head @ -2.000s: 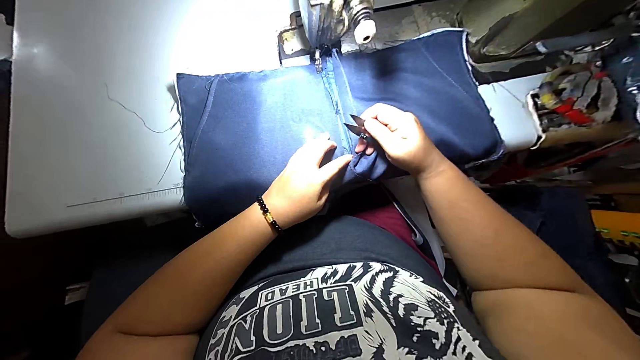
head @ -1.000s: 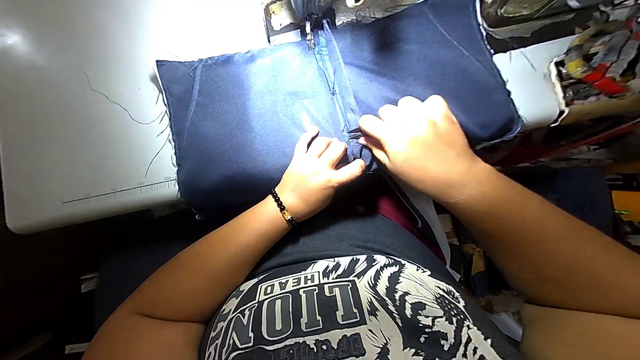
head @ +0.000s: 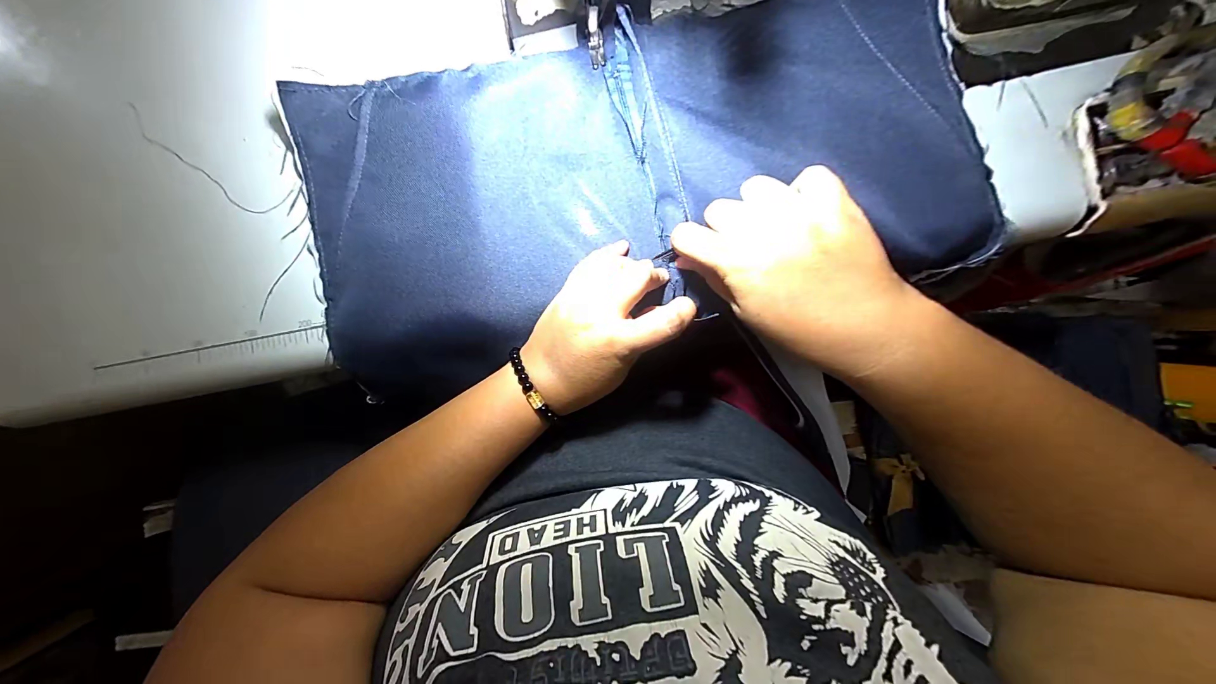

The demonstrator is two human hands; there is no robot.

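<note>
Navy blue fabric (head: 456, 190) lies across the sewing machine bed, with a seamed strip (head: 651, 180) running down its middle from the presser foot (head: 596, 43). My left hand (head: 608, 318), with a beaded bracelet at the wrist, pinches the lower end of that strip between thumb and fingers. My right hand (head: 798, 271) is shut on small thread snips (head: 664, 255); only their dark tips show past the fingertips, touching the cloth at the seam. Most of the tool is hidden in the fist.
A printed ruler scale (head: 209, 350) runs along the front of the pale machine table (head: 123, 237). Loose threads (head: 204, 171) trail off the fabric's left edge. At the right are a container of tangled coloured scraps (head: 1154, 123) and an orange object (head: 1187, 389).
The snips, plainly visible with blades apart two seconds ago, are now mostly covered by my right hand, which has closed and turned over them at the seam. The view has moved closer.
</note>
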